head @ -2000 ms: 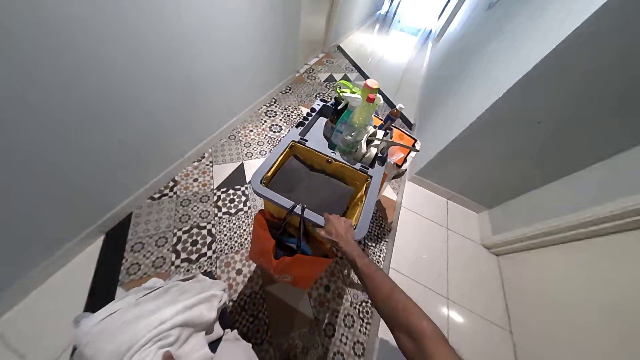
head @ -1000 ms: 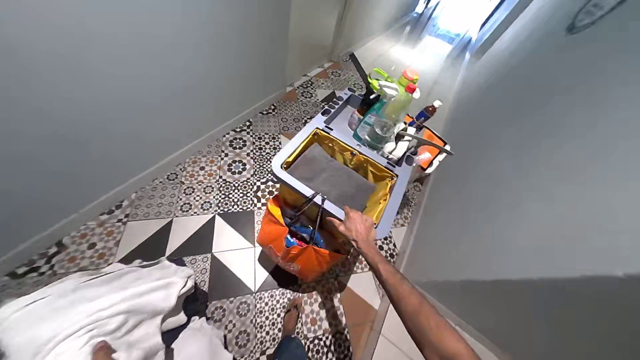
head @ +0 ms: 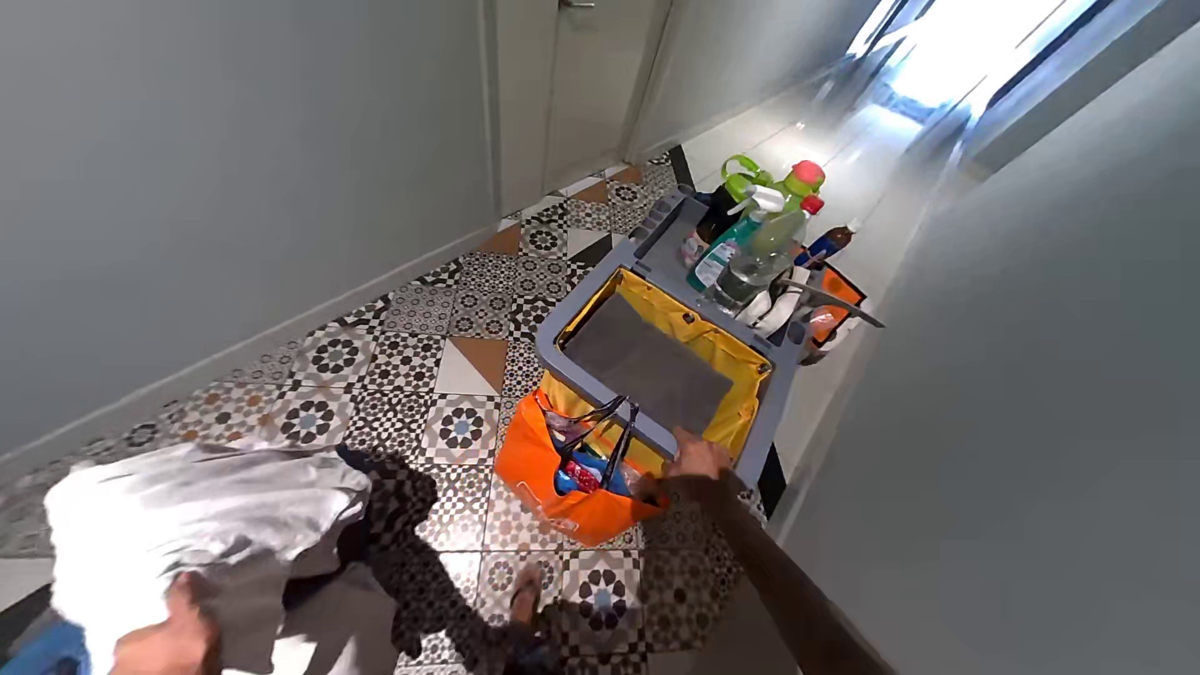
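My right hand (head: 698, 457) grips the grey rim (head: 600, 386) of a janitorial cart at its near right corner. Inside the cart's yellow bag (head: 717, 352) lies a dark grey flat piece (head: 647, 361). An orange bag (head: 553, 478) with black handles hangs on the near side, beside my right hand, with blue and red items in it. At the lower left my left hand (head: 173, 633) holds a bundle of white cloth (head: 206, 506), its fingers partly hidden by the fabric.
The cart's far tray (head: 666, 246) carries a green spray bottle (head: 727, 251), a clear bottle (head: 764, 258) and a brown bottle (head: 830, 242). Walls run along both sides of the patterned tile floor (head: 464, 427). A door (head: 562, 94) stands ahead on the left. My foot (head: 526, 593) shows below.
The cart has moved forward along the corridor, with my right hand still on its rim. My left hand still holds the white cloth. The view has shifted, and a door now shows on the left.
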